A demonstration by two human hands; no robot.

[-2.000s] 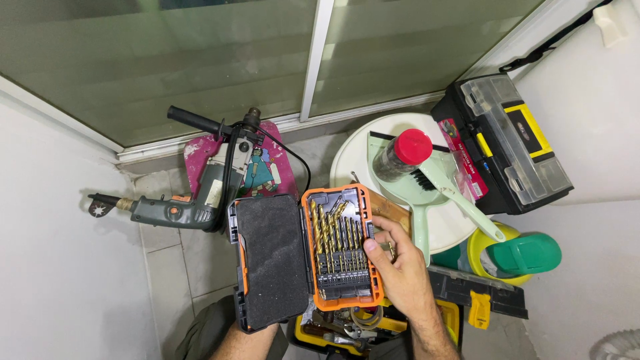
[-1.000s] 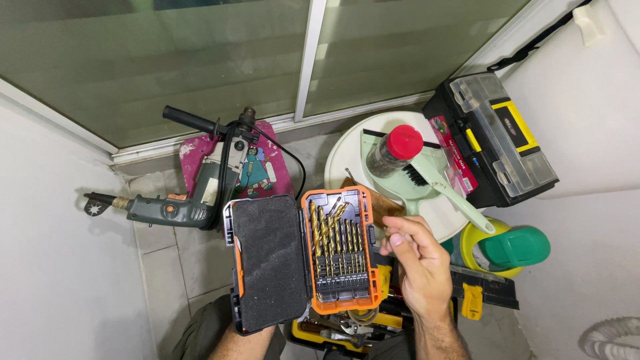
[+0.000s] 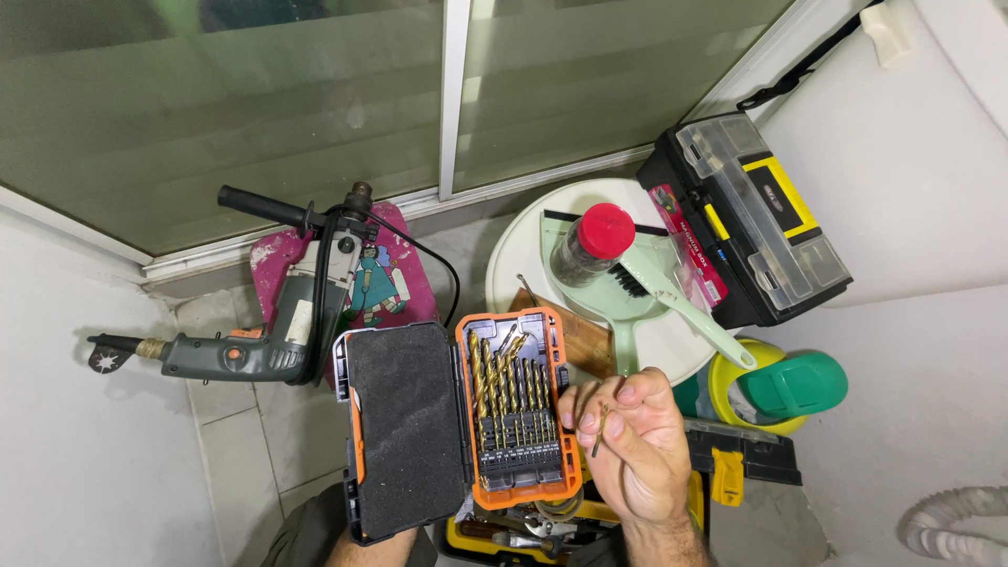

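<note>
An open orange and black drill bit case (image 3: 572, 472) with a foam-lined lid (image 3: 405, 425) is held from below by my left hand (image 3: 374, 549); its fingers are hidden under the case. Several gold-coloured twist drill bits (image 3: 504, 386) stand in rows inside, some of them leaning. Just right of the case, my right hand (image 3: 634, 441) pinches one small gold-coloured drill bit (image 3: 601, 431) between thumb and fingers, palm turned up.
A corded power drill (image 3: 276, 339) lies over a pink stool (image 3: 405, 276). Beyond the case, a white round stool (image 3: 512, 252) bears a dustpan, brush (image 3: 685, 307) and red-lidded jar (image 3: 605, 232). One toolbox (image 3: 756, 220) stands right; an open toolbox (image 3: 472, 547) with tools sits below.
My right hand has moved off the case's right edge, where it was two seconds ago, and turned palm up. A small drill bit now shows plainly in its fingers. The case stays open.
</note>
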